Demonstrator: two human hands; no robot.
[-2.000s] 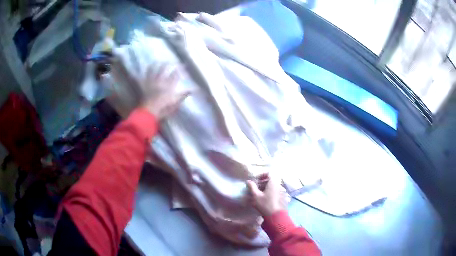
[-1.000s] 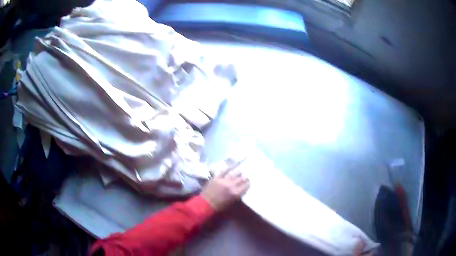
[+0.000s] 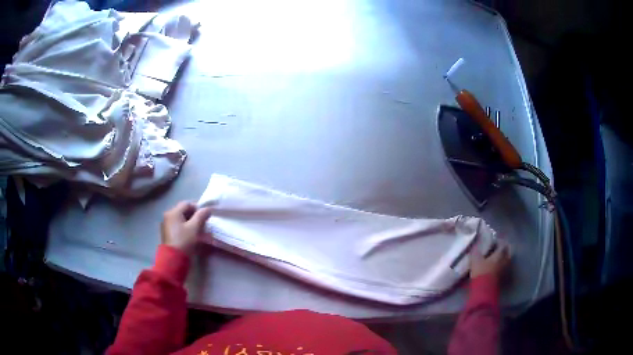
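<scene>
A long white sleeve [image 3: 312, 239] lies across the near side of the pressing table [image 3: 312, 139], with some creases toward its right end. My left hand [image 3: 183, 225] pinches its left end between thumb and fingers. My right hand [image 3: 489, 259] is on its right end, with the cloth bunched at the fingers; the fingertips are partly hidden in the folds.
A steam iron [image 3: 479, 139] with an orange-brown handle rests at the right edge, its hose and cord [image 3: 561, 256] running down the right side. A small white stick [image 3: 455, 67] lies above it. A crumpled heap of white pieces [image 3: 76, 104] fills the far left.
The view has swung right and down to the near side of the table. My left hand has left the heap, and a single sleeve now lies stretched between both hands.
</scene>
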